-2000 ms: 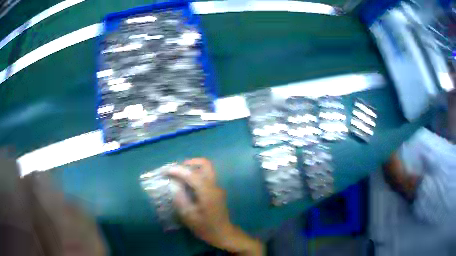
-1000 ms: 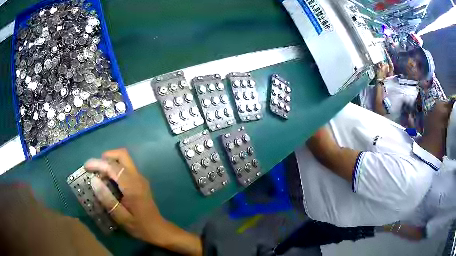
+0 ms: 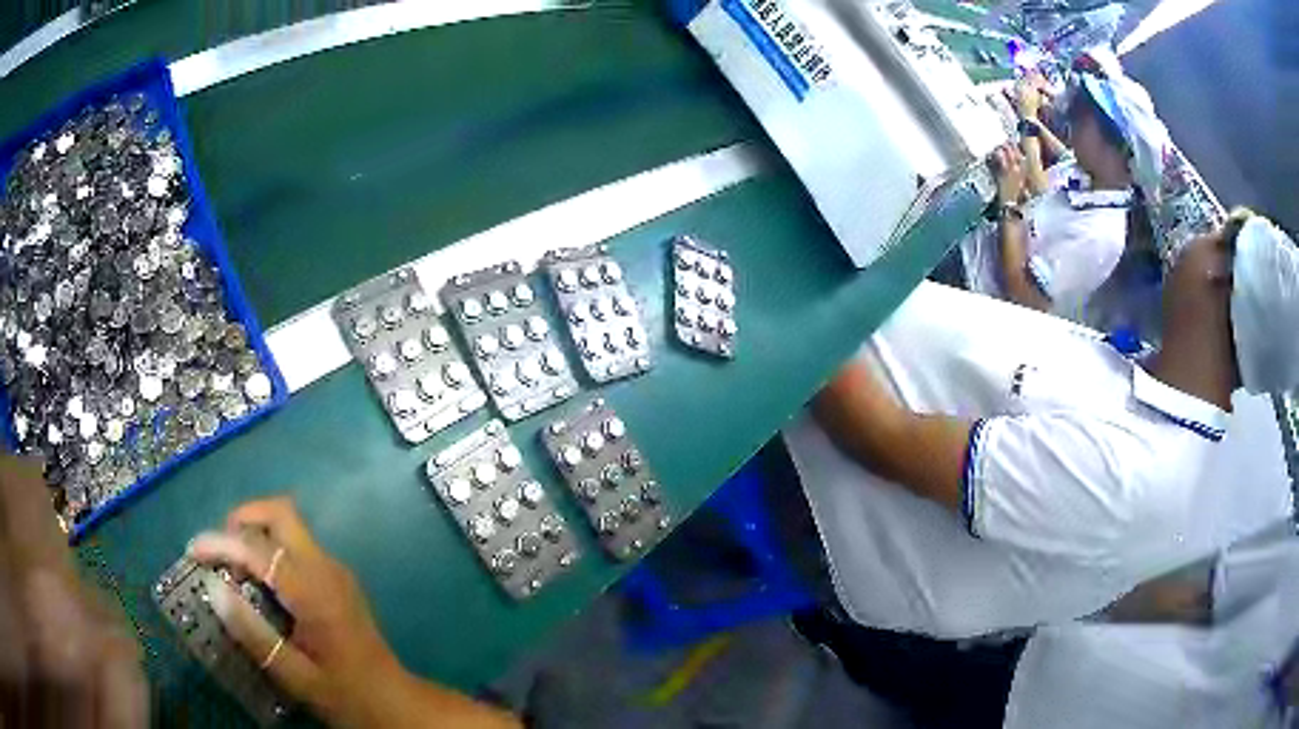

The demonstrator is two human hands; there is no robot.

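Note:
My right hand (image 3: 306,620), with thin bands on its fingers, grips a grey fixture plate (image 3: 200,615) low at the left. The plate's left part shows small holes; fingers cover the rest. My left hand (image 3: 64,627) is a large brown blur cut off by the left edge; its fingers and anything in it cannot be made out. A blue tray (image 3: 228,292) full of loose silver round parts (image 3: 121,285) lies beyond, at the upper left.
Several plates bearing silver discs (image 3: 413,356) stand in two rows on the green bench (image 3: 470,157), right of my right hand. A white box (image 3: 841,143) lies on the bench's far part. People in white shirts (image 3: 926,413) sit at the right, one arm near the bench edge. A blue stool (image 3: 720,563) is below.
The view has swung right, so tray, plates and hands show further left, and the box and people have come into fuller view. My right hand stays on the plate.

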